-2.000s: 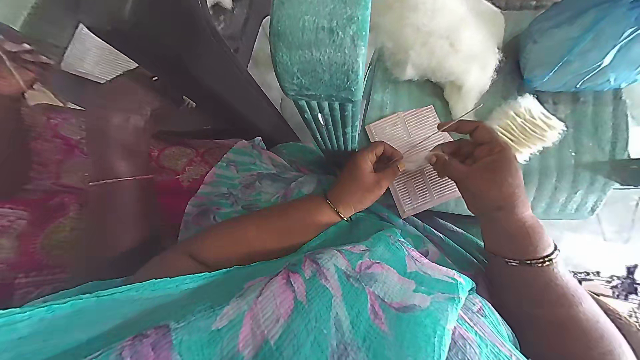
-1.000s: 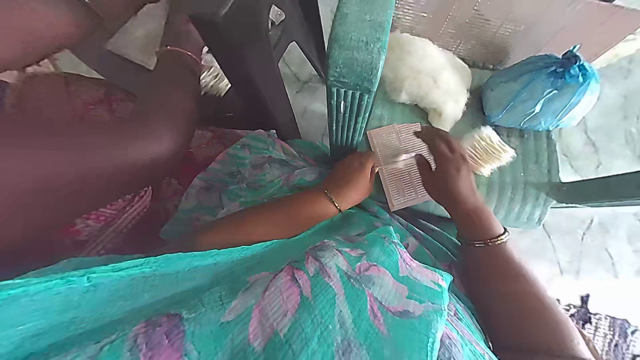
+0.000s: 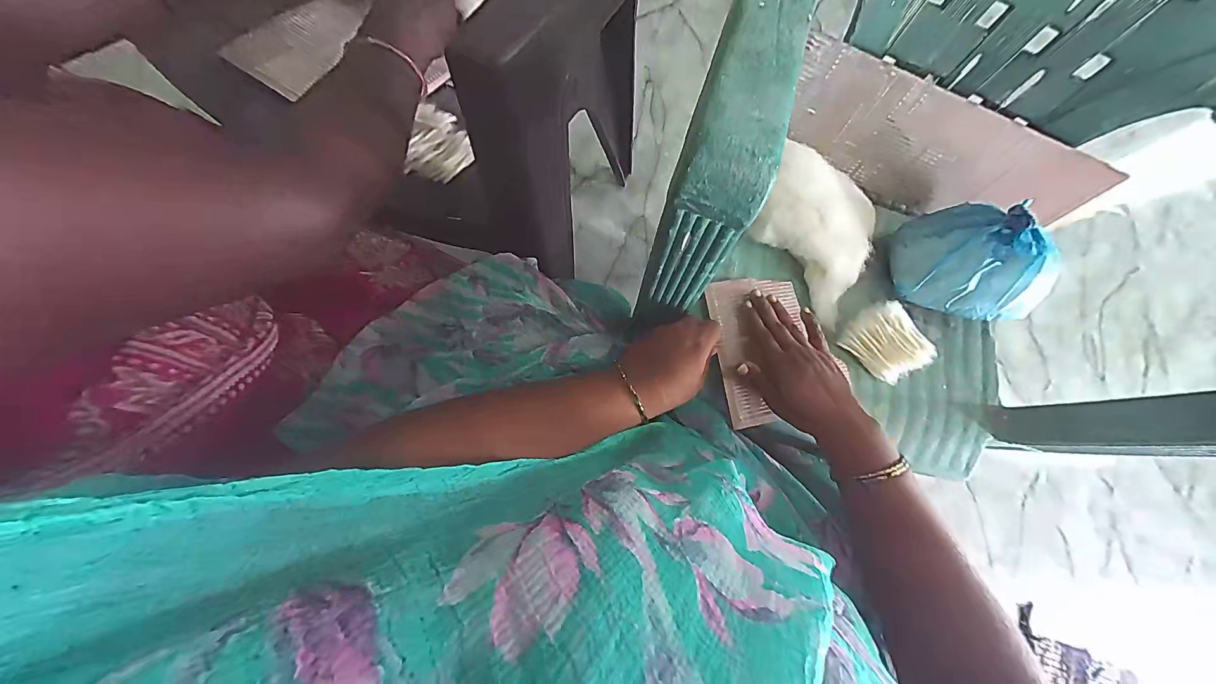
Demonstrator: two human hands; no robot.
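Observation:
My right hand (image 3: pixel 798 370) lies palm down, fingers spread, on a ribbed pinkish board (image 3: pixel 750 408); anything beneath the palm is hidden. Curled at the board's left edge is my left hand (image 3: pixel 673 359), and whether it grips the edge or something thin does not show. Just right of my right hand sits a bundle of cream cotton wicks (image 3: pixel 888 342). A heap of loose white cotton wool (image 3: pixel 819 214) rests beyond the board. Board, wicks and cotton are on the seat of a green plastic chair (image 3: pixel 936 408).
A knotted blue plastic bag (image 3: pixel 974 261) stands beyond the wicks. The chair's armrest (image 3: pixel 736 123) rises left of the cotton. Farther off lies a brown sheet (image 3: pixel 950 133). At the left, another person's arm (image 3: pixel 190 180) reaches near a dark plastic chair (image 3: pixel 518 123) and another ribbed board (image 3: pixel 294 47).
My right hand, raised with fingers pinched near my left hand two seconds ago, is now flat on the board. My left hand has lowered to the board's left edge. The view has shifted.

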